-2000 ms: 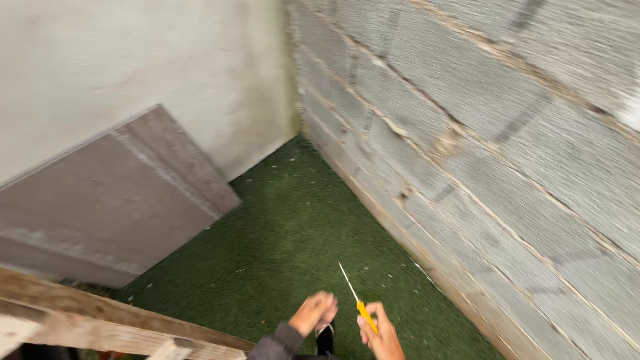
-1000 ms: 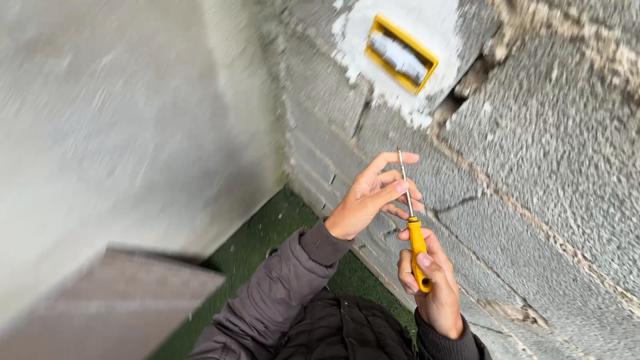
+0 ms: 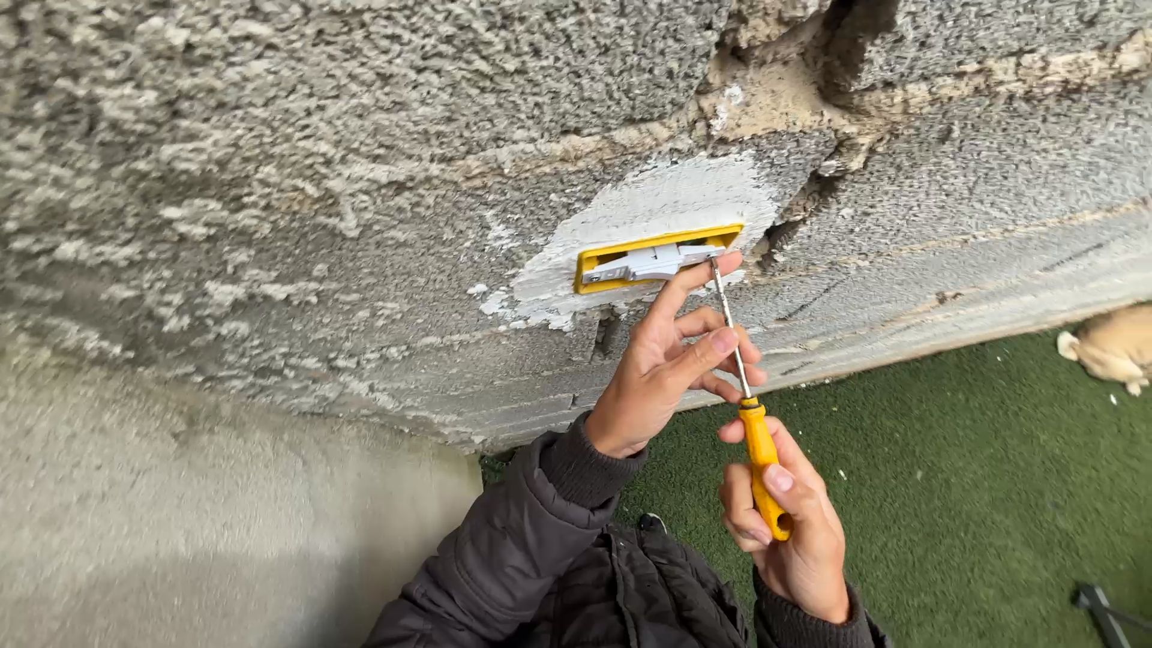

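A screwdriver with a yellow handle (image 3: 761, 468) is held in my right hand (image 3: 796, 517), its shaft pointing up and slightly left. My left hand (image 3: 670, 360) steadies the metal shaft between thumb and fingers, the index finger near the tip. That tip is at the right end of a white electrical module (image 3: 652, 262), by a small screw spot; whether it sits in a screw I cannot tell. The module is set in a yellow wall box (image 3: 582, 275), which is bedded in white plaster (image 3: 670, 200) on the block wall.
Rough grey concrete blocks (image 3: 405, 81) with a deep broken joint (image 3: 823, 171) surround the box. A smooth plastered wall (image 3: 225, 522) meets them at the left. Below lies green artificial turf (image 3: 972, 477), with a light tan animal (image 3: 1116, 346) partly visible at the right edge and a dark metal leg (image 3: 1098, 612) lower right.
Both hands have moved up to the wall box, and the screwdriver tip has come to the module. The left hand, off the screwdriver at first, now touches its shaft. The view has swung strongly.
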